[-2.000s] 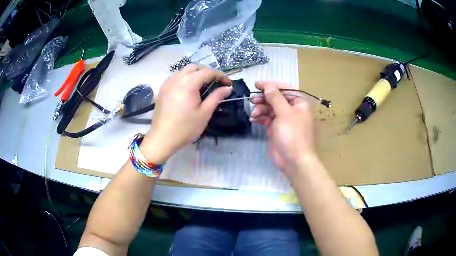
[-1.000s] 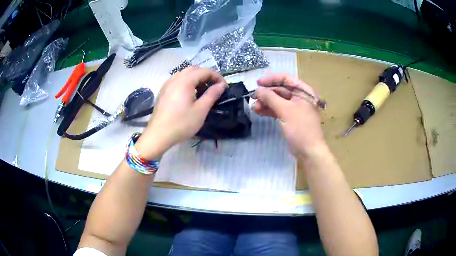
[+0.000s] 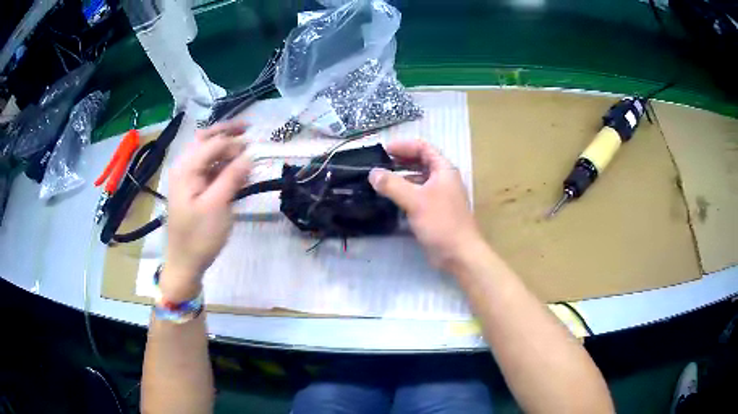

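Note:
The black fan unit point(image 3: 344, 202) lies on the white foam sheet, with thin pale and dark wires across its top and short wire ends at its front edge. My right hand point(image 3: 433, 194) grips its upper right corner, thumb and fingers pinching the wires there. My left hand point(image 3: 202, 194) is blurred, left of the unit, with a thin pale wire running towards its fingers; whether it holds the wire is unclear. The black unit cable point(image 3: 259, 189) runs left from the unit, passes partly behind my left hand and loops at the left.
An orange-red air blow gun point(image 3: 119, 162) lies at the left. The screw bag point(image 3: 364, 97) and a dark lead bundle point(image 3: 243, 101) are at the back, near a white stand point(image 3: 166, 52). The electric screwdriver point(image 3: 599, 151) lies on brown cardboard point(image 3: 526, 234) at the right.
My left hand has moved left, away from the unit. My right hand has moved left onto the unit's corner. The dark lead that stuck out right of my right hand no longer shows there.

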